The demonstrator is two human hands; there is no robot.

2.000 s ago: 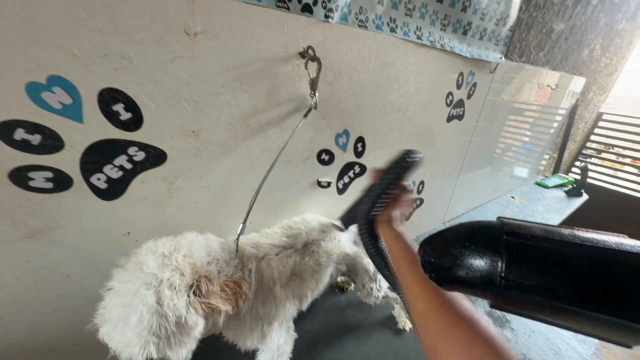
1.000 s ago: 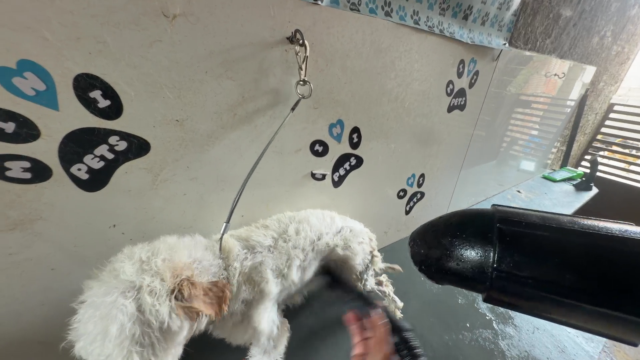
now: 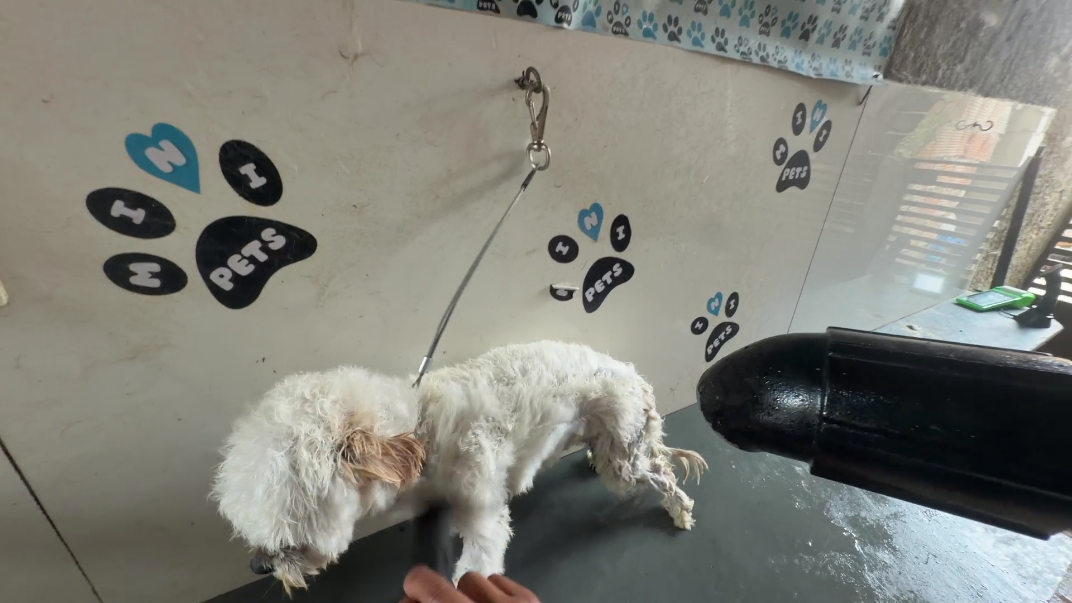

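A white, curly-haired dog (image 3: 536, 402) with a tan ear stands on the dark grooming table (image 3: 586, 536), its head lowered at the left. From its neck a thin cable tether (image 3: 473, 276) runs up to a metal snap hook (image 3: 538, 117) on the wall. My right hand (image 3: 469, 588) shows only as fingers at the bottom edge, closed around a dark grooming tool (image 3: 434, 536). Motion blurs the tool, which is at the dog's chest and front legs. A large black dryer nozzle (image 3: 871, 419) points left toward the dog's rear. My left hand is out of view.
Behind the dog rises a pale wall panel (image 3: 377, 167) with paw decals. The table's right part has a wet sheen (image 3: 921, 536). At the far right, a green device (image 3: 995, 299) lies on a ledge by a clear panel (image 3: 904, 209).
My right hand was raised beside the dog's rear, then low near its hind legs; it is now at the bottom centre, by the front legs. The tool has moved left with it.
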